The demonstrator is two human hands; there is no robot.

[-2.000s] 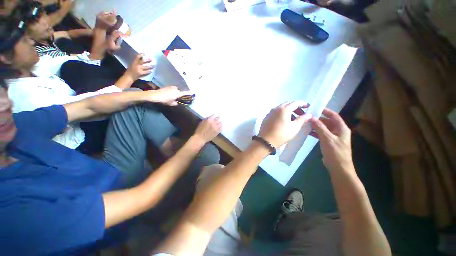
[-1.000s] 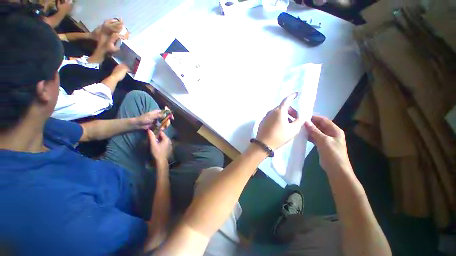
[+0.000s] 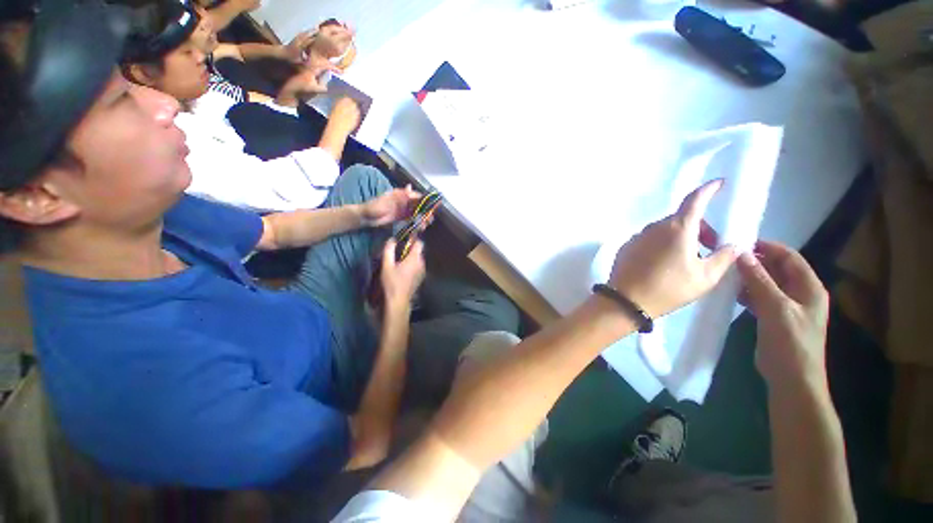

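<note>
A long white packaging insert [image 3: 752, 179] is held above the near corner of the white-covered table [image 3: 552, 153]. It runs from upper right to lower left and its pale folded surface is washed out by glare. My left hand [image 3: 675, 255], with a dark bead bracelet at the wrist, lies over its left side, thumb and index finger spread, the other fingers partly hidden. My right hand [image 3: 788, 291] pinches its right edge between thumb and fingers, close to my left fingertips.
A black elongated device [image 3: 728, 46] lies at the far right of the table. A printed white box or sheet [image 3: 445, 123] lies near the left edge. A neighbour in blue holds a cable bundle [image 3: 417, 220]; others sit beyond. Brown cardboard [image 3: 905, 194] stands right. The floor [image 3: 573, 444] is green.
The view has turned left, so things sit further right. The insert now shows its broad face instead of lying edge-on. The neighbour's hands have drawn back from the table with the cables.
</note>
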